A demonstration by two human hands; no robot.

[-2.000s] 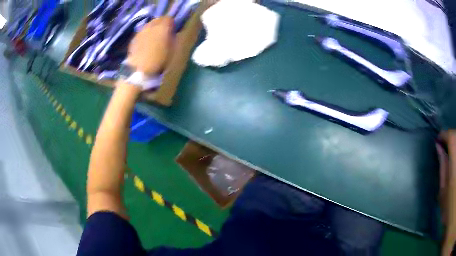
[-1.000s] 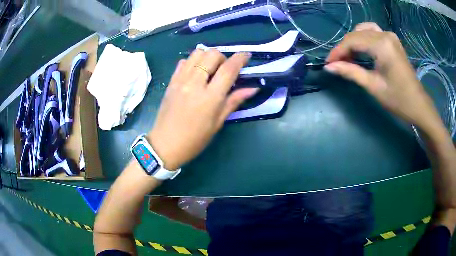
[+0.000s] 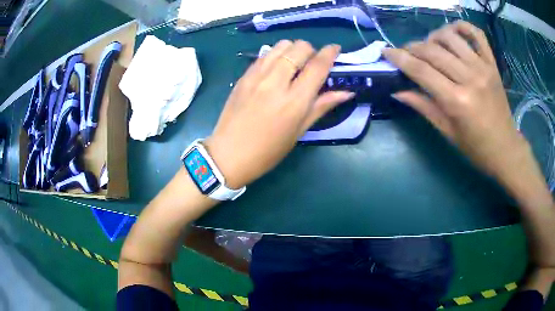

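My left hand, with a white-strapped smartwatch, grips a black and lilac pen between thumb and fingers; small marks show on its black face. My right hand has its fingertips at the same pen's rear end; whether they hold the pen or a cable there is hidden. One pale pen lies just behind the held one, partly covered by my left hand. Another lilac pen lies in front of it. A further pen lies at the far side.
An open cardboard tray of piled pens stands at left. A crumpled white cloth or tissue lies beside it. Clear filament loops lie at right. A white board lies at the far edge. The green bench top curves along the near side.
Two seconds ago my left hand was in the tray. One second ago my right fingers pinched a dark cable end behind the pen; now they are against its rear.
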